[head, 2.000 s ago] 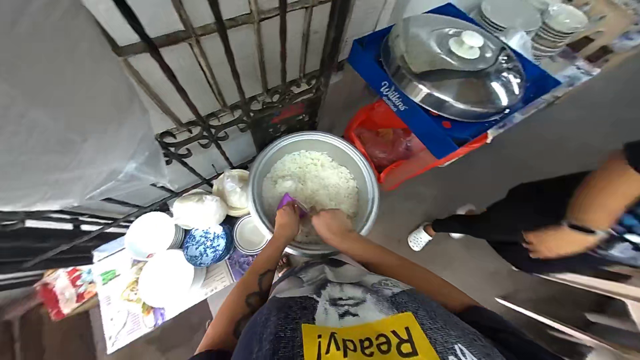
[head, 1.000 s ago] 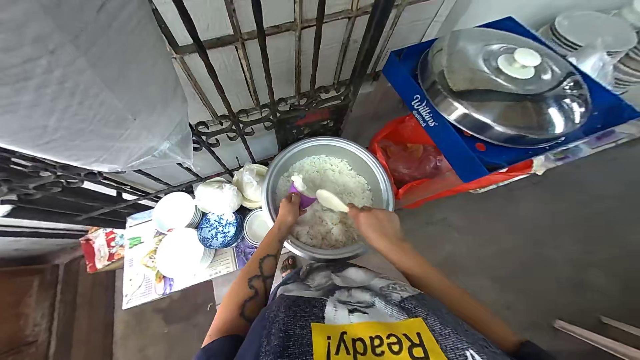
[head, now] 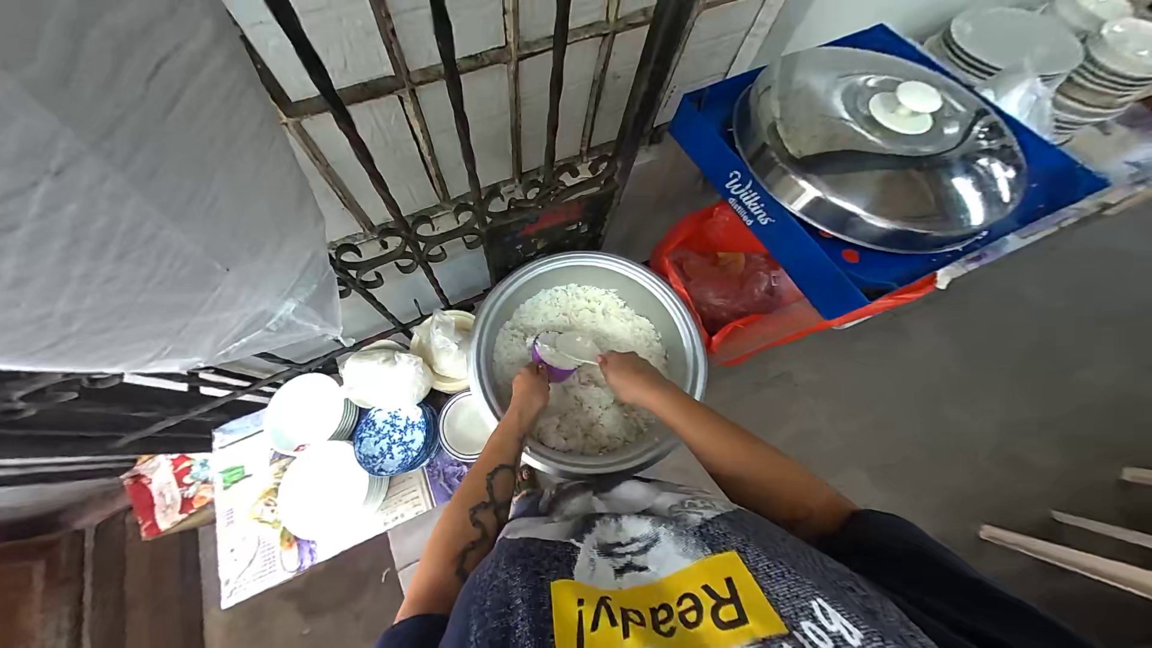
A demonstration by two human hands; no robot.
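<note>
A large round metal pot point(head: 679, 301) holds cooked white rice point(head: 589, 418). Over the rice, my left hand point(head: 531, 385) grips a small purple cup point(head: 555, 367) by its near side. My right hand point(head: 627, 373) holds a whitish rice paddle point(head: 577, 347), its blade at the cup's mouth. The paddle partly hides what is in the cup. A white bowl with a dark rim point(head: 466, 427) stands close by the pot's left side.
Left are blue-patterned bowls point(head: 392, 441), stacked white plates point(head: 326, 493) and plastic-wrapped items point(head: 387, 378). A metal gate point(head: 459, 99) stands beyond the pot. At right are a red plastic bag point(head: 720, 333) and a domed metal lid point(head: 882, 171) in a blue carton tray point(head: 810, 283).
The paddle's blade has moved from beside the cup to its mouth. A person seen at the right two seconds ago is out of view.
</note>
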